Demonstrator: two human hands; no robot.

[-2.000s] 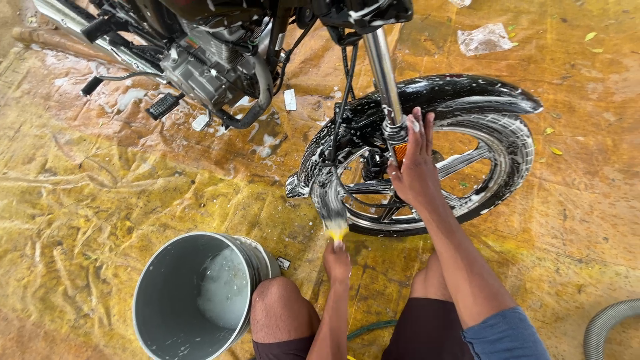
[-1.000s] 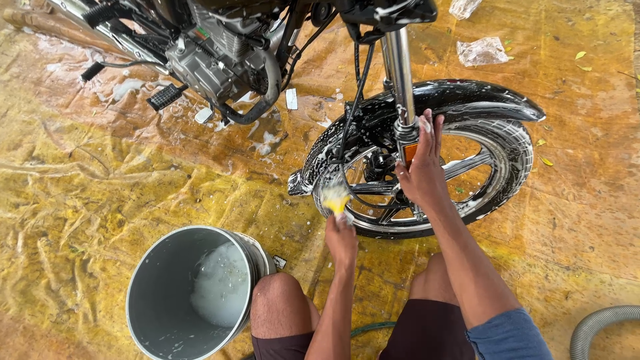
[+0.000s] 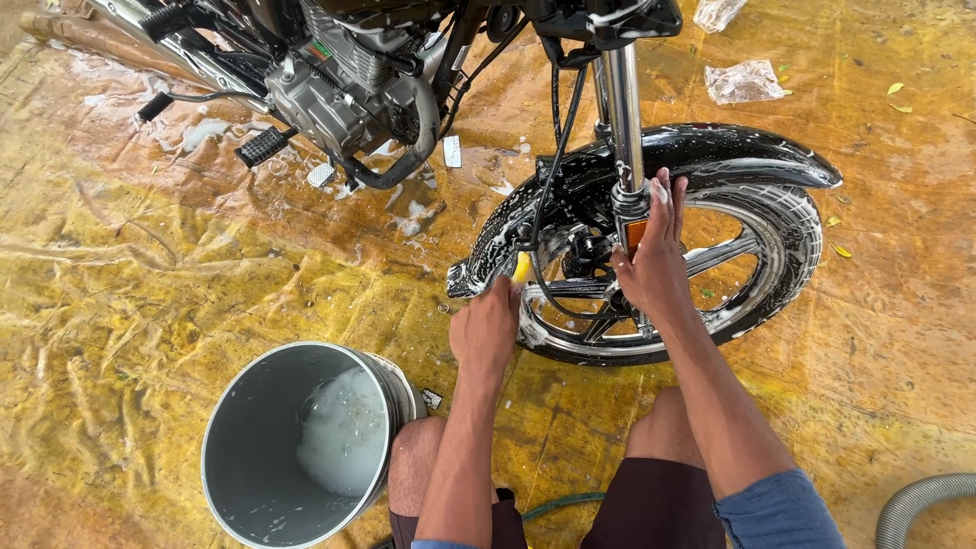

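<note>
My left hand is closed around a brush; its yellow part shows above my fist, at the rear inner side of the motorcycle's front wheel. The bristles are mostly hidden among the black cables and the wheel. With fingers extended, my right hand rests against the lower part of the chrome front fork, beside an orange reflector. White suds streak the tire, the spokes and the black front fender.
A grey bucket of soapy water stands by my left knee. The engine and foot peg are upper left. A wrinkled yellow-orange tarp covers the ground. A grey corrugated hose lies lower right; clear plastic lies upper right.
My left hand with the brush has moved up, in closer to the wheel's rear inner side. The bristles, plain on the tire two seconds ago, are now mostly hidden. My right hand has stayed at the fork.
</note>
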